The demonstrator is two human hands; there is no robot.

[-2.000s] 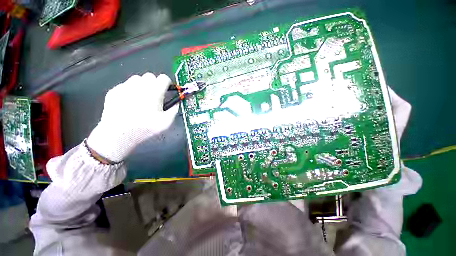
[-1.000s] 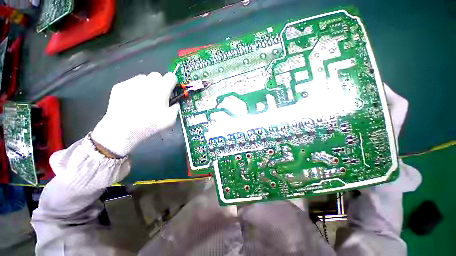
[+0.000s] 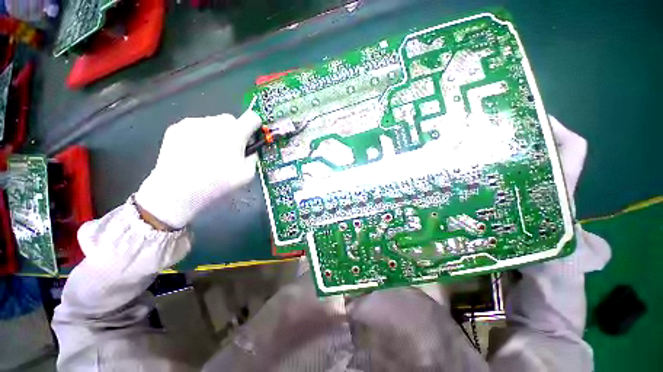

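Observation:
A large green circuit board (image 3: 414, 156) with a white border line and a notched lower left corner is held tilted, solder side up, above the bench edge. Glare covers its middle. My left hand (image 3: 200, 167), in a white glove, grips small cutters (image 3: 263, 139) with black handles and orange-red near the jaws. The silver jaws lie over the board's upper left part; whether they touch it cannot be told. My right hand (image 3: 569, 156), also gloved, holds the board's right side; its fingers are mostly hidden behind the board.
A red pad (image 3: 289, 243) shows behind the board. Another board (image 3: 30, 211) stands by a red pad (image 3: 74, 207) at left; one more (image 3: 81, 25) is at upper left. Yellow tape (image 3: 225, 266) edges the dark green bench. A black object (image 3: 619, 309) lies at lower right.
The board has shifted slightly left in the view, still in my right hand. The cutters' handles look closer together than in the earliest frame. The boards at left have shifted slightly in view.

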